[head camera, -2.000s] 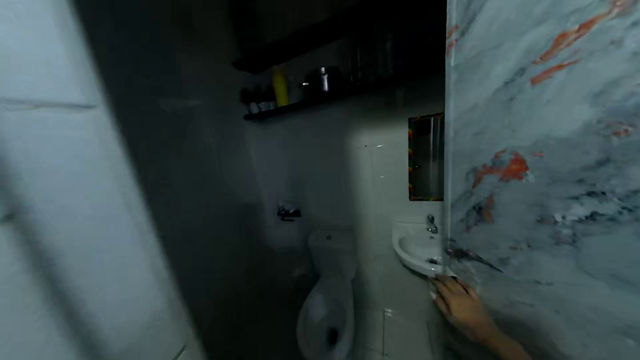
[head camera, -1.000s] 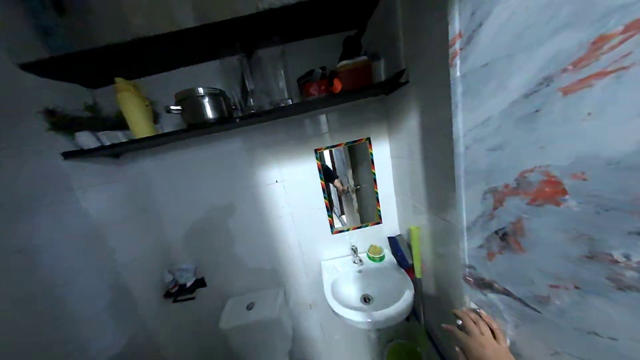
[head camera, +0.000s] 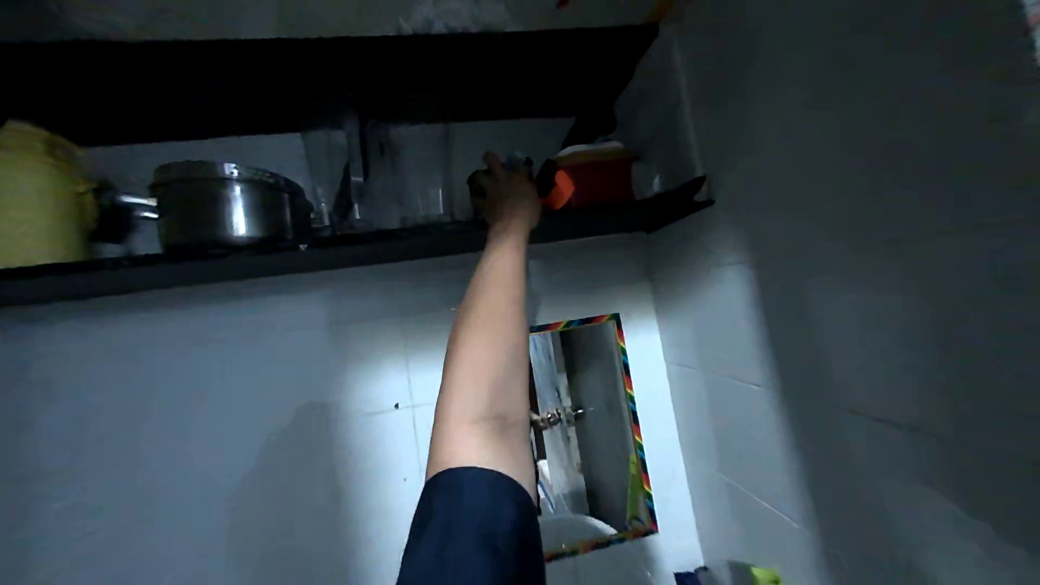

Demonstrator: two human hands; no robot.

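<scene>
My left hand [head camera: 510, 191] is raised at the right part of the dark wall shelf [head camera: 382, 245], its back towards me and its forearm coming up from a dark sleeve. Its fingers are around or against small dark items there; whether it grips one cannot be told. A dark and orange object [head camera: 561, 188] is just right of the hand, beside a red container [head camera: 600, 175] with a pale rim. Clear upright containers [head camera: 406, 175] stand left of it. Farther left are a metal pot [head camera: 231, 207] and a yellow pitcher-like vessel [head camera: 41, 195]. My right hand is out of view.
A second dark shelf [head camera: 325, 81] runs just above. Below hangs a mirror [head camera: 597, 406] with a multicoloured frame, partly behind my forearm. A tiled side wall [head camera: 812, 325] stands at the right. A bright green item [head camera: 765, 575] shows at the bottom edge.
My left hand has come into view at the shelf. The right hand, earlier by the marbled surface at the right, has left the view. The view has moved up and closer to the shelf.
</scene>
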